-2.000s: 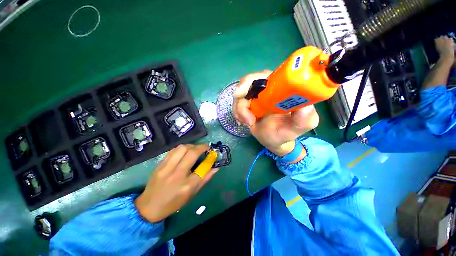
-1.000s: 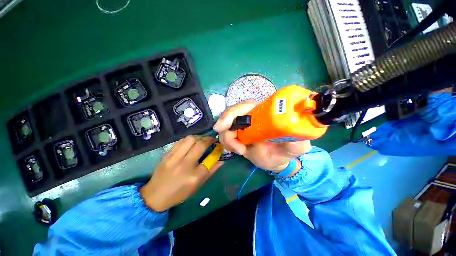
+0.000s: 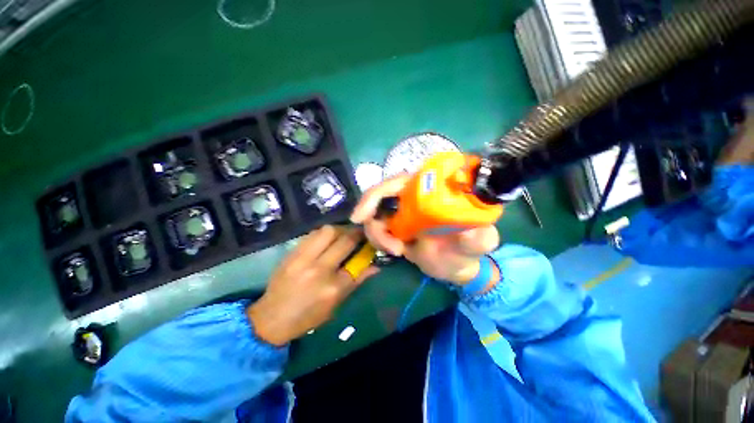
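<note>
My right hand is shut on the orange electric screwdriver, whose nose points down over my left fingertips; its tip is hidden. My left hand, with a yellow finger cot, holds a small black housing against the mat. Most of the housing is hidden by my hands and the screwdriver. The black component tray lies left of my hands, with housings in all but one of its pockets. The screw dish lies behind the screwdriver, partly covered by it.
A round white piece lies between tray and dish. Tweezers lie right of the screwdriver. A loose housing lies near my left sleeve. A white fleck lies near the front edge. Stacked slotted trays and another person's blue sleeve are at right.
The screwdriver has come down and left from above the dish to the housing at my left fingertips, and now stands more upright. The housing has become mostly covered. The view has shifted slightly.
</note>
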